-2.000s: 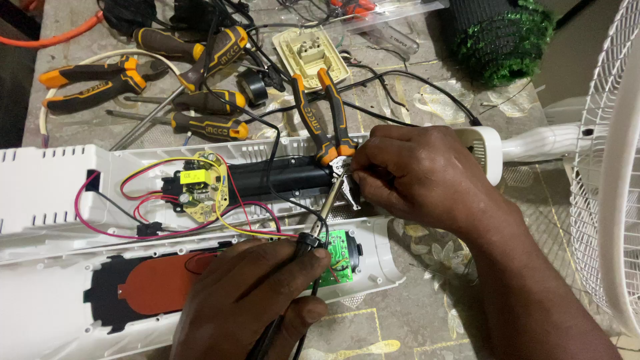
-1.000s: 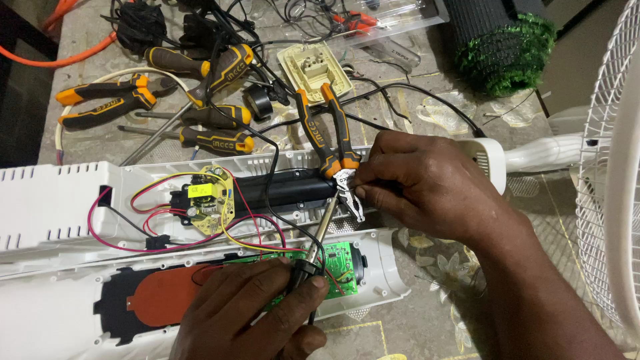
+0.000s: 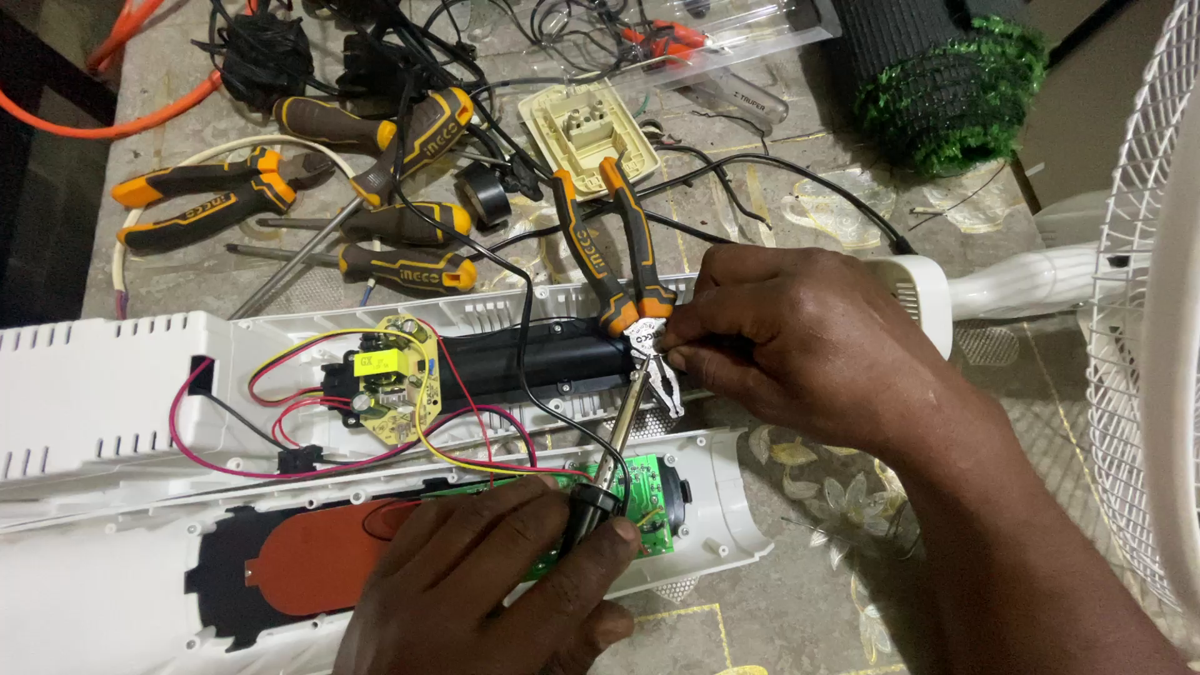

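Note:
My left hand (image 3: 497,581) grips the black handle of a soldering iron (image 3: 621,436), whose metal tip reaches up to the jaws of the combination pliers (image 3: 649,328). The pliers lie with orange and black handles apart, on the white plastic housing. Right beside the jaws, my right hand (image 3: 787,328) pinches something too small to make out between thumb and fingers. A yellowish circuit board (image 3: 398,380) with coloured wires sits in the upper housing half (image 3: 300,328). Under and beside my left hand, a green circuit board (image 3: 647,506) lies in the lower housing half (image 3: 741,525).
Diagonal-cutting pliers (image 3: 206,197) and several screwdrivers (image 3: 403,267) lie at the upper left. A cream plastic socket box (image 3: 591,136) and tangled black cables (image 3: 375,56) are behind. A white fan grille (image 3: 1139,328) stands at right, near a dark mesh roll (image 3: 919,84).
Both hands keep nearly the same pose at the pliers' jaws. The soldering iron's tip stays close to the jaws, and the tools around have not moved.

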